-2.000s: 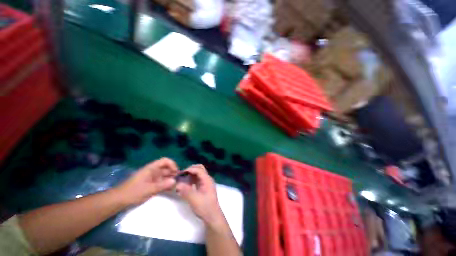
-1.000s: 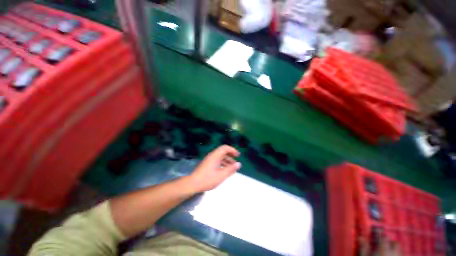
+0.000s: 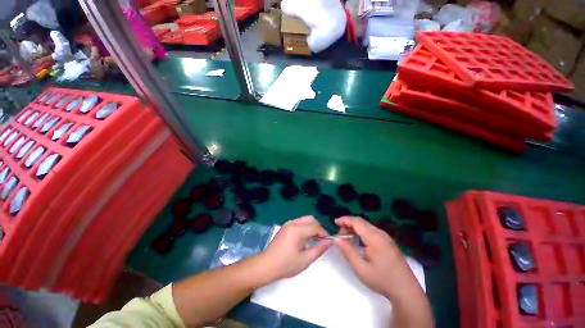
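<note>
My left hand (image 3: 296, 248) and my right hand (image 3: 377, 257) meet over the white sheet (image 3: 333, 291). Their fingertips pinch a small, thin, pale piece (image 3: 340, 237) between them; the fingers hide most of it, so I cannot tell exactly what it is. Many black rounded device units (image 3: 258, 195) lie loose on the green bench beyond and to the left of my hands. A clear plastic sheet (image 3: 240, 242) lies by my left wrist, beside the white sheet.
Right: a red-orange tray (image 3: 478, 256) with dark units in its near column. Left: a tall red-orange tray stack (image 3: 109, 211) of grey-faced units, beside a metal upright (image 3: 138, 77). Across the bench: piled empty trays (image 3: 474, 96) and torn white paper (image 3: 292, 86). People work at far left.
My right hand has come back from the right-hand tray to meet my left hand over the white sheet. My left hand now pinches the small piece. The view has shifted and shows more of the background.
</note>
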